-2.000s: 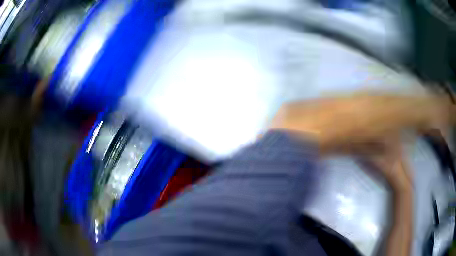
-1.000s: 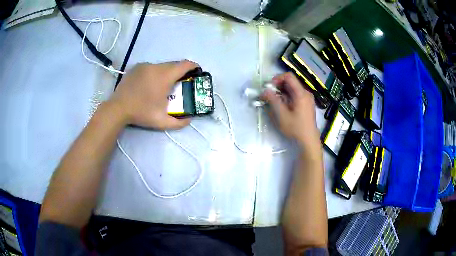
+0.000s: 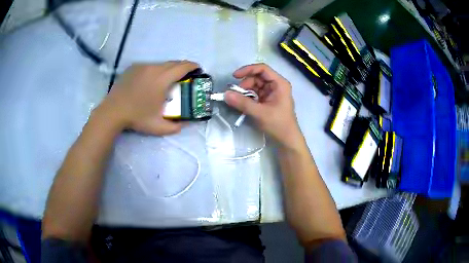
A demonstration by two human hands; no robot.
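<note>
My left hand (image 3: 146,97) grips an open power bank unit (image 3: 187,98) from its left side, over the white bench (image 3: 154,174). The unit's green circuit board (image 3: 202,96) faces right. My right hand (image 3: 265,100) holds the white USB plug (image 3: 218,96) between thumb and fingers. The plug's tip is at the board's right edge; how far in it sits cannot be told. A second white cable end (image 3: 240,120) hangs below my right fingers. The thin white cable (image 3: 194,177) loops on the bench below the unit.
Several open power bank units (image 3: 363,154) lie loosely grouped on the bench's right side. A blue plastic bin (image 3: 424,120) stands beyond them at the right. A black cord (image 3: 123,43) crosses the back left. A wire rack (image 3: 383,226) is below the bench's right edge.
Since one second ago, my right hand has moved left and brought the plug to the board's edge. My left hand stays on the unit. The blurred view from two seconds ago showed blue bins.
</note>
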